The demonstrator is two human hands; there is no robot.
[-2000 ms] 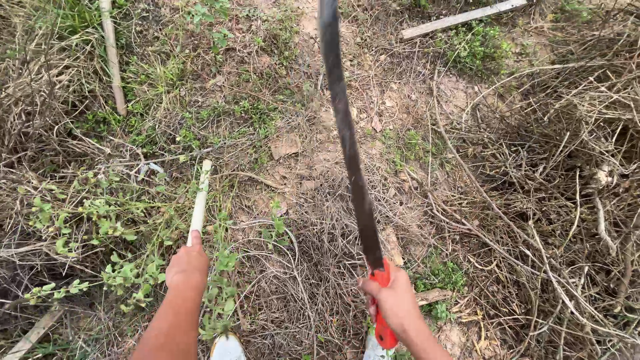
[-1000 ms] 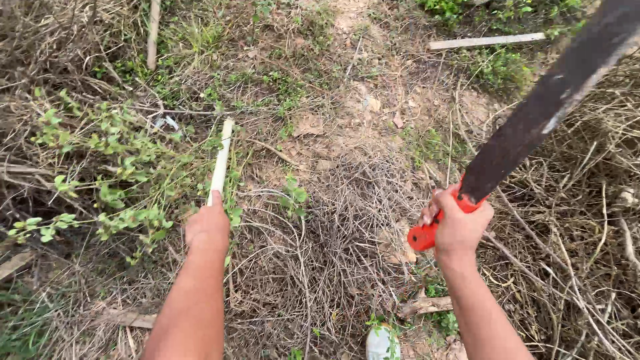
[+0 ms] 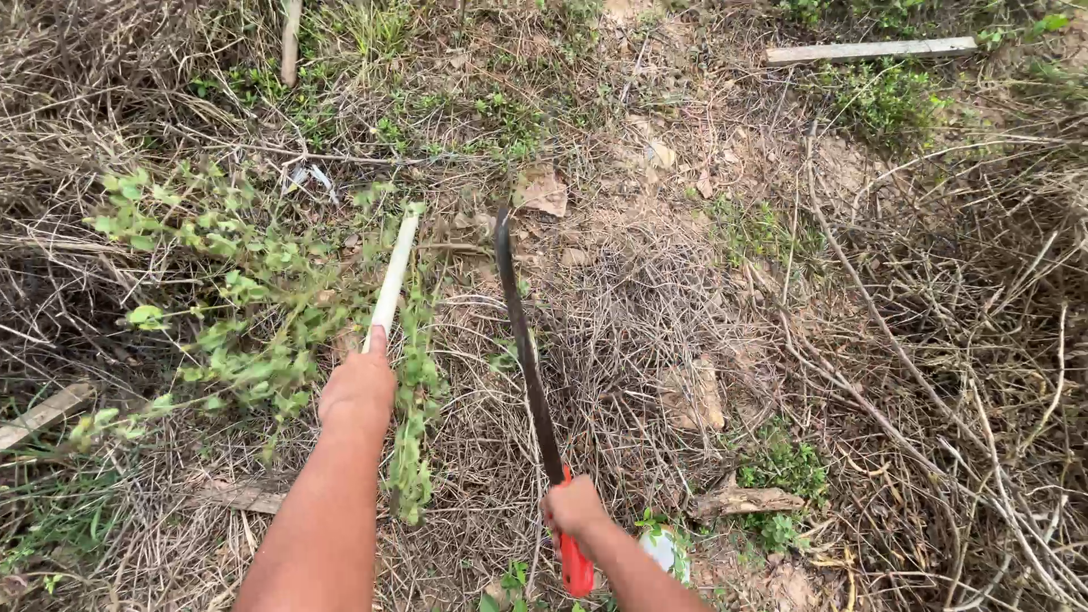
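Observation:
My left hand (image 3: 359, 382) is closed around a pale whitish stick (image 3: 394, 276), its thumb laid along it and its far end pointing up the view. Leafy green stems (image 3: 263, 314) spread to the left of the stick, and some hang just right of it, beside my forearm. In my right hand (image 3: 576, 510), at the lower middle, is the red handle of a machete (image 3: 527, 357). Its dark, narrow-looking blade points away from me, tip near a flat stone (image 3: 542, 190), to the right of the stick.
Dry brush (image 3: 977, 357) with long bare branches fills the right side. A wooden slat (image 3: 871, 51) lies at the upper right, another wood piece (image 3: 291, 42) at the upper left. A short log (image 3: 748, 501) lies near a partly hidden white shoe (image 3: 663, 548). Dry twigs cover the middle ground.
The machete blade was raised toward the upper right a second ago; now it has swung down and left, close to the stick. The leafy stems by my left hand have shifted.

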